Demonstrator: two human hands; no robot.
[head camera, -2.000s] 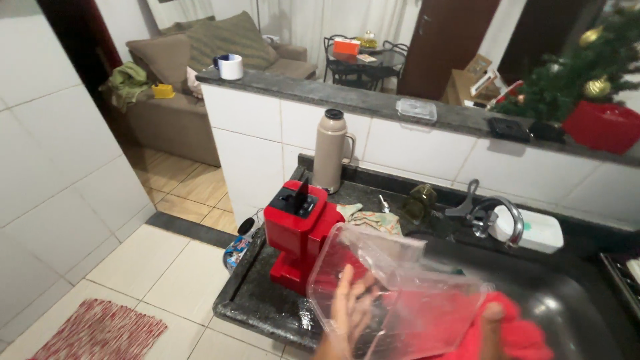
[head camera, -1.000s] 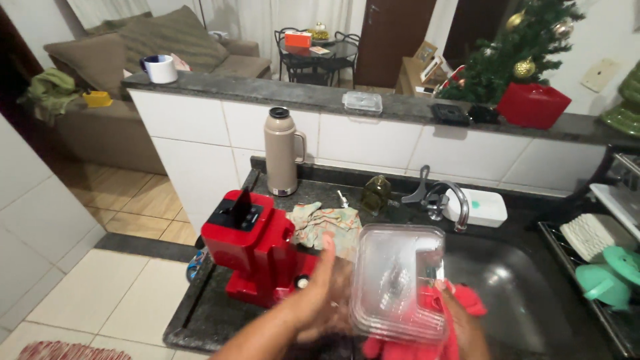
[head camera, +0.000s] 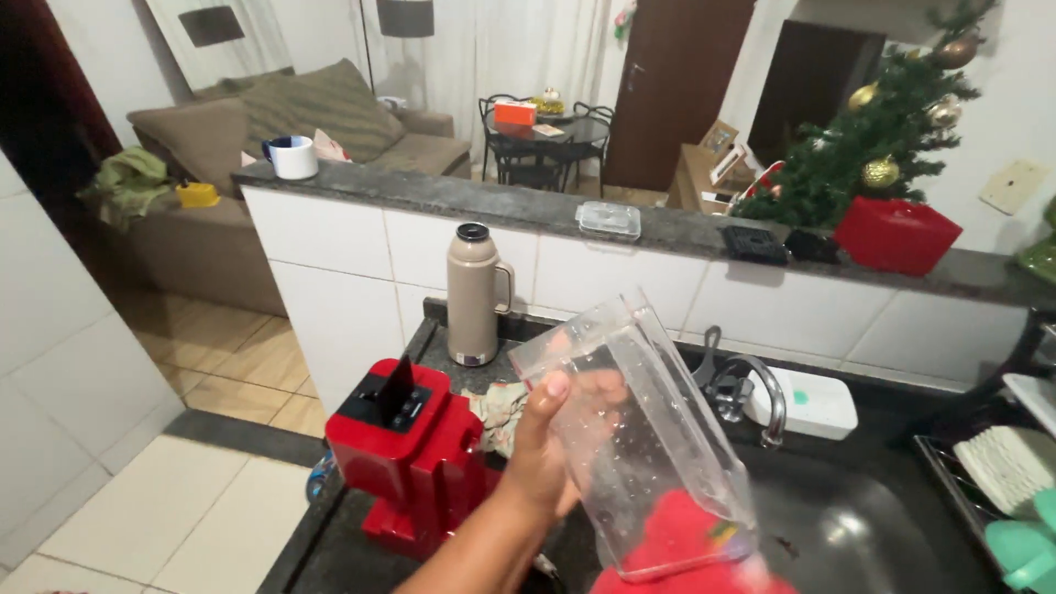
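Observation:
A wet, clear plastic container (head camera: 635, 437) is tilted in the air above the counter, beaded with water drops. My left hand (head camera: 549, 437) grips its upper left part, thumb on the near side and fingers seen through the plastic. Red cloth (head camera: 681, 536) lies against the lower end of the container; my right hand is hidden around there, and whether it grips anything does not show. A red coffee machine (head camera: 412, 454) stands left of my left forearm, with a crumpled patterned cloth (head camera: 499, 412) behind it.
A beige thermos (head camera: 473, 297) stands at the counter's back corner. At right are the faucet (head camera: 763, 396), a white box (head camera: 804, 404), the dark sink (head camera: 841, 511) and a dish rack (head camera: 949, 487). The ledge (head camera: 445, 194) bears a mug (head camera: 293, 157) and a small clear container (head camera: 609, 220).
My left hand, held apart from the container's side one second ago, now grips it. The container has gone from facing the camera to a steep tilt.

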